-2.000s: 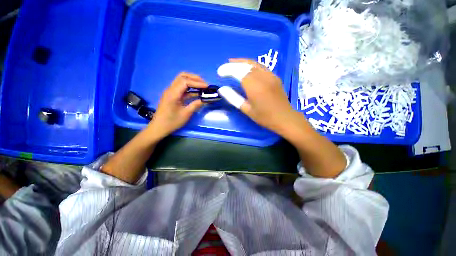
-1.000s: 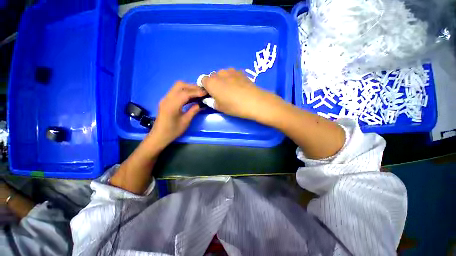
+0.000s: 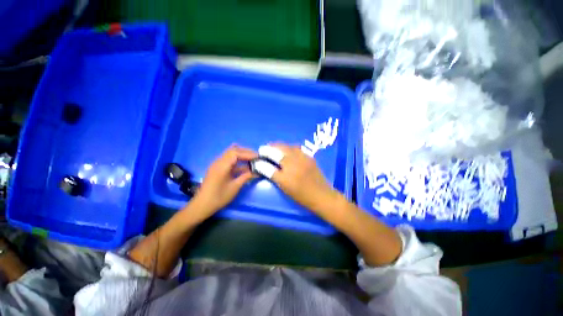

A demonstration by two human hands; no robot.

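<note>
My left hand (image 3: 223,179) and my right hand (image 3: 297,176) meet over the middle work tray (image 3: 216,117). Both hold one small black housing (image 3: 254,166) between their fingertips. White finger cots cover fingertips of my right hand and partly hide the housing. Whether a clip sits in the housing cannot be told. Black housings (image 3: 176,173) lie in the tray's lower left corner, beside my left hand. A small pile of white clips (image 3: 322,136) lies at the tray's right side.
At left a deeper blue bin (image 3: 46,142) holds two black pieces (image 3: 73,185). At right a blue clip tray (image 3: 507,203) is heaped with white clips, with a clear bag of clips (image 3: 432,111) over it. A green surface (image 3: 247,28) lies behind. Another person's arm (image 3: 11,265) shows lower left.
The view has tilted, so the trays appear lower and the green surface shows behind. My right fingers have shifted around the housing, and more of it shows than one second ago.
</note>
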